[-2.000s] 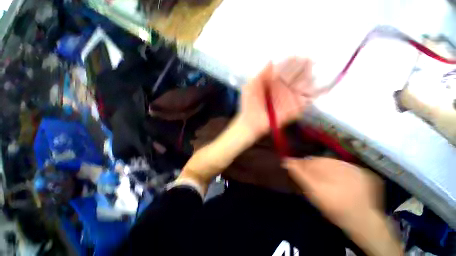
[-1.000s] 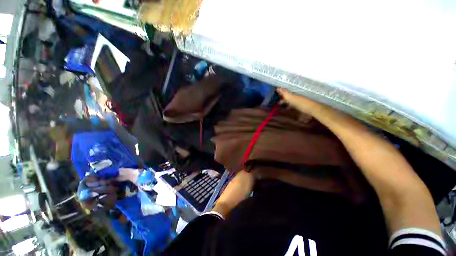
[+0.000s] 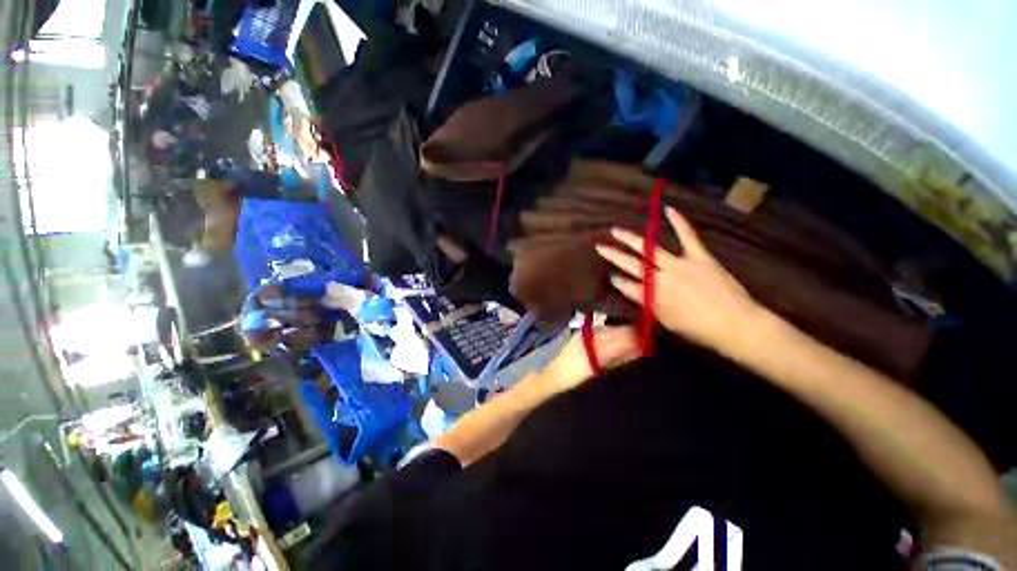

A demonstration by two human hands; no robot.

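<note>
A stack of brown pieces (image 3: 803, 262) with layered folded edges lies across my lap, below the table edge. A red tie (image 3: 651, 279) runs over the stack. My right hand (image 3: 694, 292) lies on the stack with its fingers spread, across the red tie; whether it grips the tie is unclear. My left hand (image 3: 597, 355) is at the near edge of the stack, with the red tie looped over it and its fingers closed on it. The left fingertips are partly hidden.
A white table (image 3: 769, 100) with a ruler-like edge is at the upper right. A separate brown bundle (image 3: 502, 132) with a thin red line is beyond the stack. A blue plastic crate (image 3: 296, 248) and a black keypad-like object (image 3: 474, 340) are to the left.
My right hand has come back from the far side of the stack onto its top. The red tie now runs over the stack to my left hand. The view has shifted left.
</note>
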